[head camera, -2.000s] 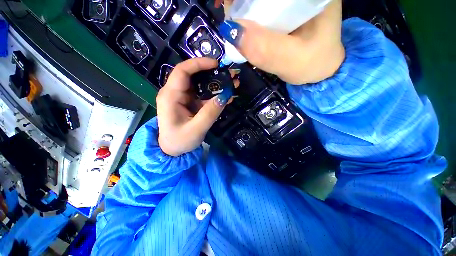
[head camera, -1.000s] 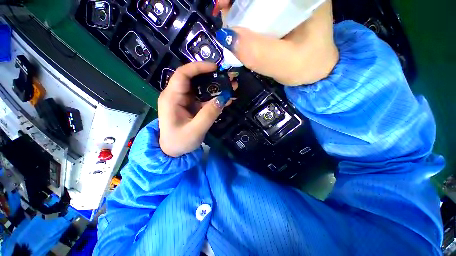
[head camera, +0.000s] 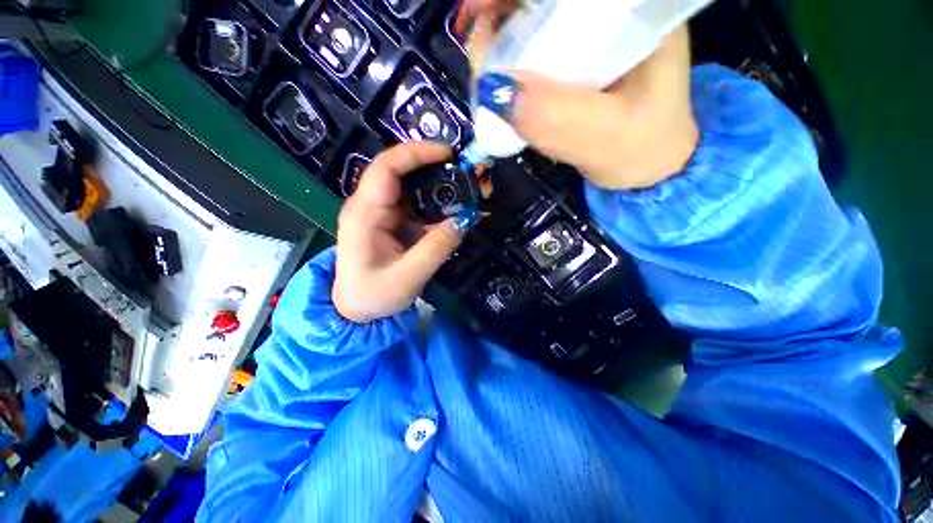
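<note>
My left hand (head camera: 394, 235) pinches a squarish black housing (head camera: 444, 192) with a round ring in its middle between thumb and fingers, above the black blister tray (head camera: 358, 97). My right hand (head camera: 598, 123) grips the white translucent glue syringe (head camera: 588, 36), which is cut off by the top edge of the picture. The small blue needle tip (head camera: 467, 160) is at the housing's upper edge; whether it touches cannot be told. Other housings (head camera: 430, 123) lie in the tray's pockets. My forearms are in blue smock sleeves.
At the left stands a white fixture (head camera: 194, 296) with a red button (head camera: 225, 322) and black blocks (head camera: 128, 240) on it. A blue bin (head camera: 18, 90) is at the upper left. Green worktop (head camera: 859, 112) shows at the right. My smock fills the bottom of the view.
The view has shifted, so the tray, fixture and hands appear slightly lower and further right. Both hands keep their holds. The syringe's nozzle has turned slightly over the housing.
</note>
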